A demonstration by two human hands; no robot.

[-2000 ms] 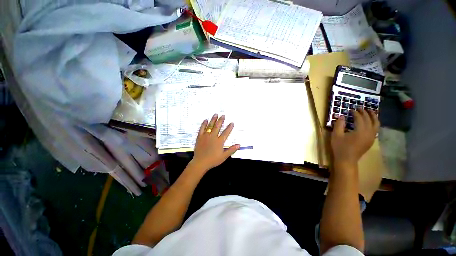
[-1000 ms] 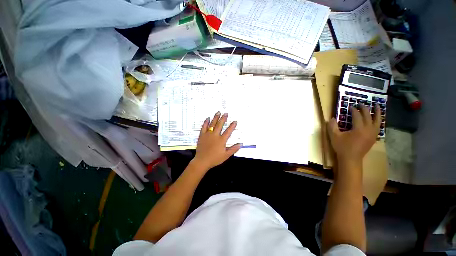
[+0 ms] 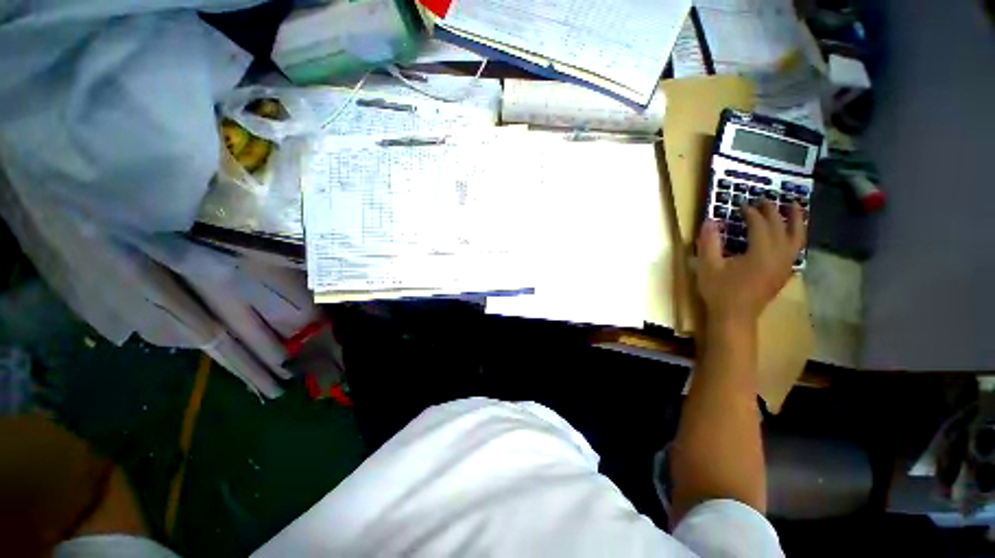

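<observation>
My right hand (image 3: 750, 259) rests with bent, spread fingers on the keys of the silver-grey calculator (image 3: 770, 149), holding nothing. The calculator lies on a tan folder (image 3: 690, 122). White record sheets (image 3: 382, 218) with printed tables lie flat left of it, the middle washed out by glare. A thin dark pen (image 3: 411, 141) lies along their top edge. My left hand is not seen; only a blurred, dark part of my left arm (image 3: 66, 490) shows at the lower left edge.
Light blue cloth (image 3: 109, 120) is heaped left. A clear bag with yellow fruit (image 3: 246, 147), a green-and-white carton (image 3: 344, 41) and a stack of forms (image 3: 578, 38) lie on the desk. Grey partition (image 3: 938, 196) at right. Pale rolls or sheeting (image 3: 218, 316) slope down to the green floor.
My left hand has left the record sheets and my left arm has swung out to the lower left. My right hand stays on the calculator. The whole view has shifted somewhat.
</observation>
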